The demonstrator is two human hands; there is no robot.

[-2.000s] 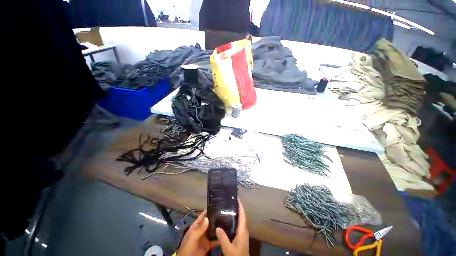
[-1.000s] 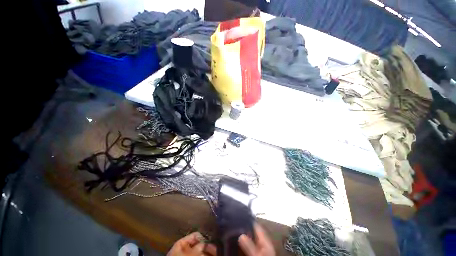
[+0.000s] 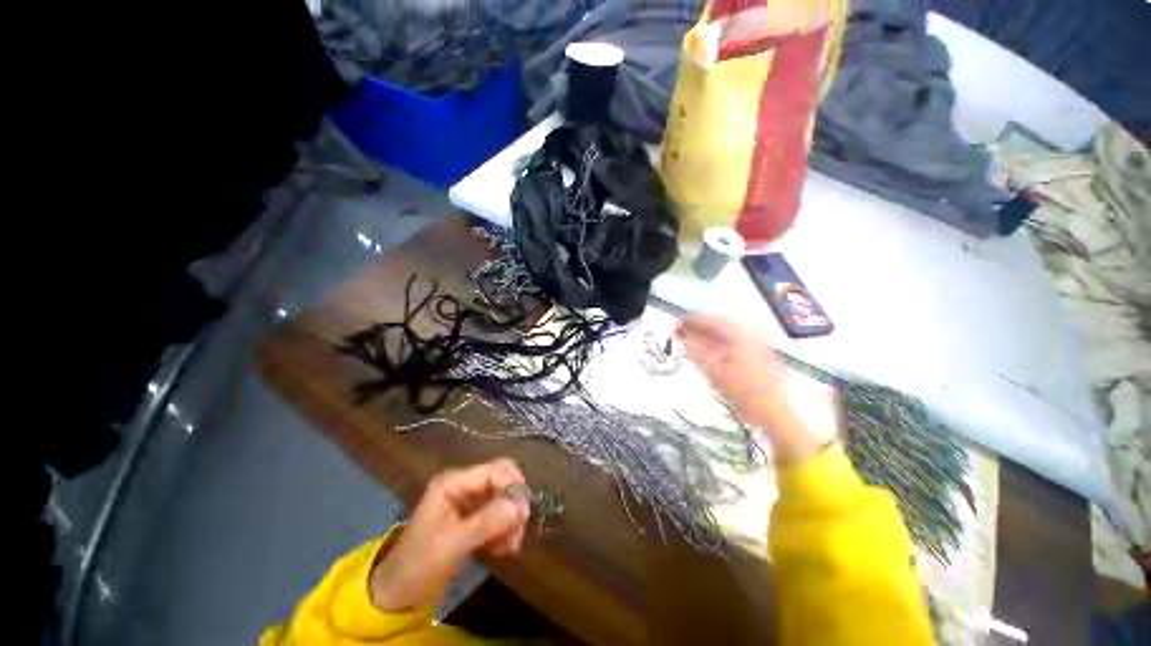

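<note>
My left hand (image 3: pixel 461 528) is at the lower centre, its thumb and fingertips closed on a short grey-green cord piece (image 3: pixel 540 505). My right hand (image 3: pixel 738 372) reaches over the white sheet (image 3: pixel 631 379), beside a tiny cluster of small pieces (image 3: pixel 660 353); it is blurred, and I cannot tell whether it holds anything. Loose grey-lilac cords (image 3: pixel 606 442) fan out between the hands. Black cords (image 3: pixel 442 360) lie to the left. A heap of grey-green cords (image 3: pixel 903 461) lies right of my right wrist, partly behind the sleeve.
On the white board (image 3: pixel 934 316) lie the smartphone (image 3: pixel 789 294), patterned back up, and a thread spool (image 3: pixel 717 252). A yellow and red bag (image 3: pixel 745 139), black plastic bag (image 3: pixel 587 234) and black thread cone (image 3: pixel 593 82) stand behind. A blue crate (image 3: pixel 436 126) is back left.
The phone has left my hands and lies on the white board. My right hand has moved forward over the sheet. My left hand stays low with the cord piece. The view has shifted.
</note>
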